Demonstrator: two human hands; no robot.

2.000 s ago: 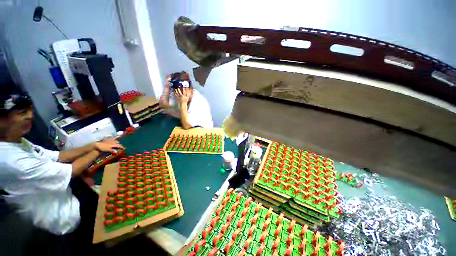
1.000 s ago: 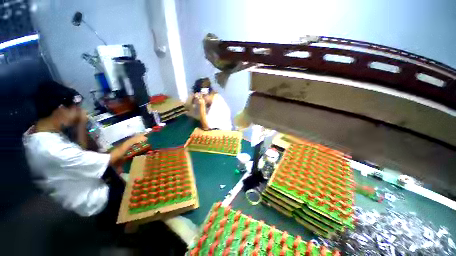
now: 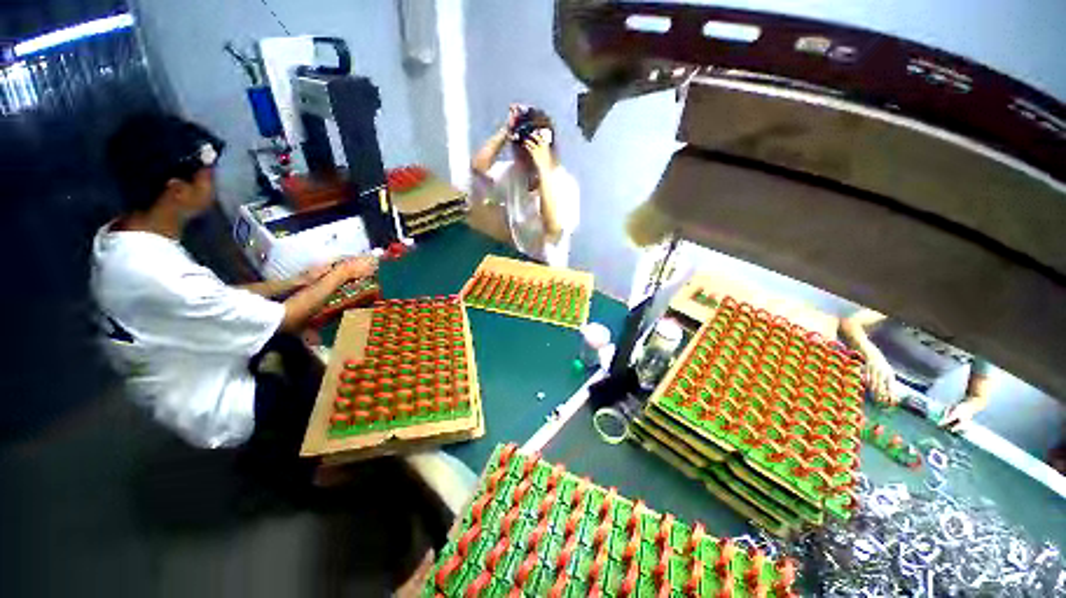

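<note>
A loaded tray [image 3: 585, 540] of red-and-green parts in tight rows is close in front of me, cut off by the bottom edge. A small skin-coloured patch, seemingly the fingers of my left hand [image 3: 416, 575], shows at its lower left edge; the rest of that hand is out of the picture. My right hand is not in view. A stack of loaded trays [image 3: 766, 403] stands on the bench just beyond, to the right.
Another loaded tray [image 3: 403, 368] and a smaller one [image 3: 532, 290] lie on the green bench. Silvery frames [image 3: 923, 543] lie at right, with a tape roll [image 3: 611, 425] and jar [image 3: 660, 350] by the post. A person [image 3: 187, 304] sits left, another behind; someone's hands show right.
The view has turned left, so the bench and stack sit farther right while the near tray stays low in the picture. A person's hands have appeared beyond the silvery pile.
</note>
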